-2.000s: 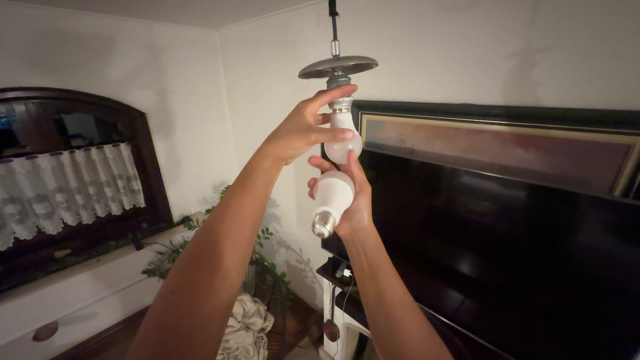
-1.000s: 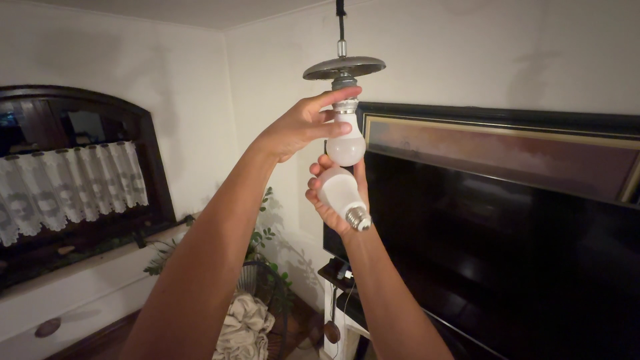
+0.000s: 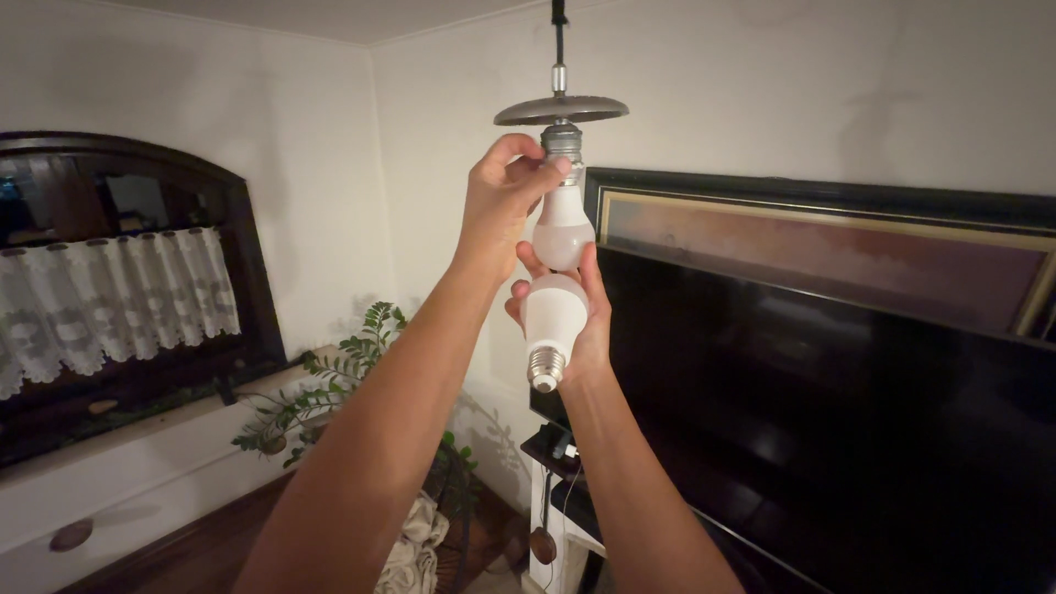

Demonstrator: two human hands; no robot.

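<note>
A metal lamp socket (image 3: pixel 563 142) hangs from a black cord under a round metal disc (image 3: pixel 561 109). In it, base up, sits a white LED bulb (image 3: pixel 564 235). My left hand (image 3: pixel 513 186) pinches the socket near the bulb's base between thumb and fingers. Below, my right hand (image 3: pixel 590 330) holds a second white LED bulb (image 3: pixel 554 318), its screw base pointing down, while its fingertips touch the globe of the upper bulb. Part of the right palm is hidden behind the second bulb.
A large black television (image 3: pixel 808 412) and a framed picture (image 3: pixel 825 256) stand at the right. Leafy plants (image 3: pixel 355 363) grow in the corner; a window with a lace curtain (image 3: pixel 124 297) is at the left. A cream textile bundle (image 3: pixel 417 544) lies below.
The second bulb has turned in my right hand, its base now pointing down rather than down to the right. My left fingers have shifted from the upper bulb's neck to the socket.
</note>
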